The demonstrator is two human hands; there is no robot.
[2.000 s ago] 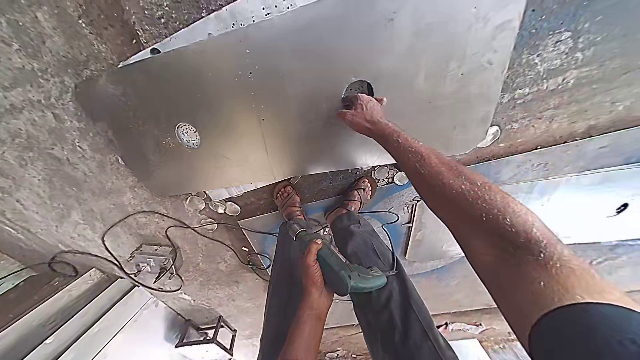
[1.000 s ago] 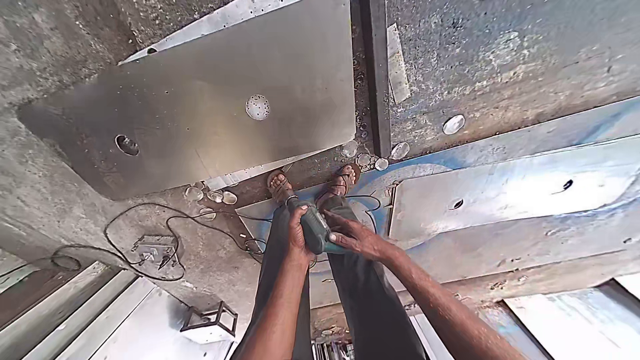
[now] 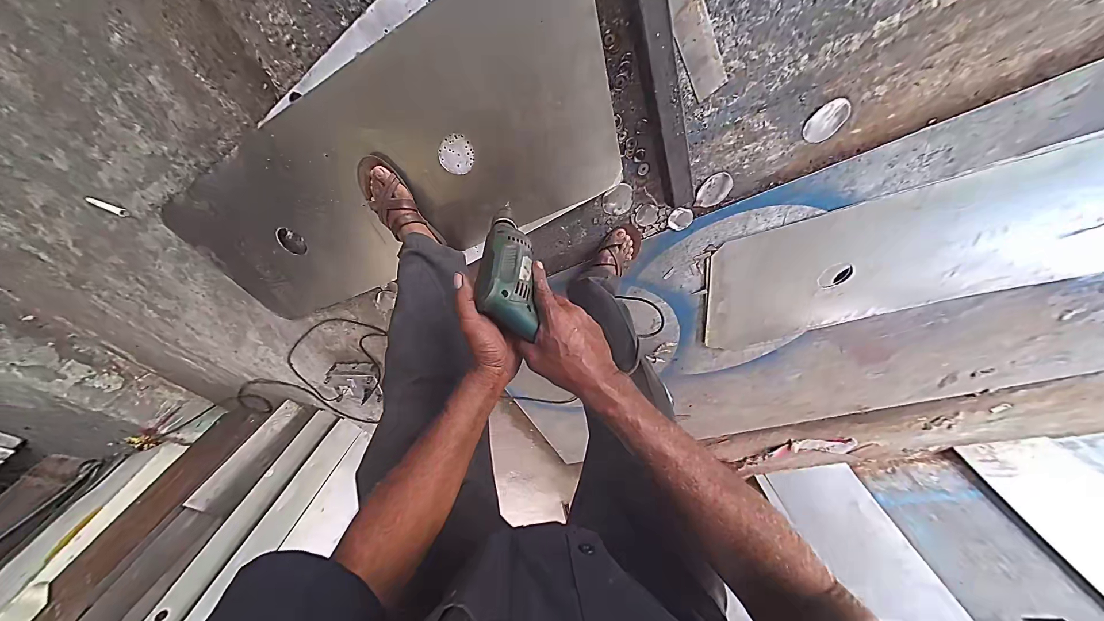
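Both of my hands are around a green corded power drill [image 3: 507, 280], its chuck pointing away from me. My left hand [image 3: 487, 332] cups its lower left side, and my right hand [image 3: 569, 336] wraps the right side and rear. Past the chuck lies a metal sheet [image 3: 535, 103] on the ground, with a dark round hole [image 3: 291, 241] at the left and a perforated round patch [image 3: 456, 153] nearer the middle. My left sandalled foot [image 3: 393, 200] stands on the sheet; my right one [image 3: 617, 250] stands beyond its edge.
Several round metal discs [image 3: 713, 189] lie by the sheet's corner, beside a dark metal bar [image 3: 664, 103]. A power cord [image 3: 297, 354] loops near a socket box [image 3: 352, 379] at the left. Another holed sheet [image 3: 931, 259] lies at the right. Long boards or profiles [image 3: 241, 509] fill the lower left.
Two seconds ago my right hand was at a hole in the sheet; it has since come to the drill. My left foot has stepped onto the sheet. The view has shifted.
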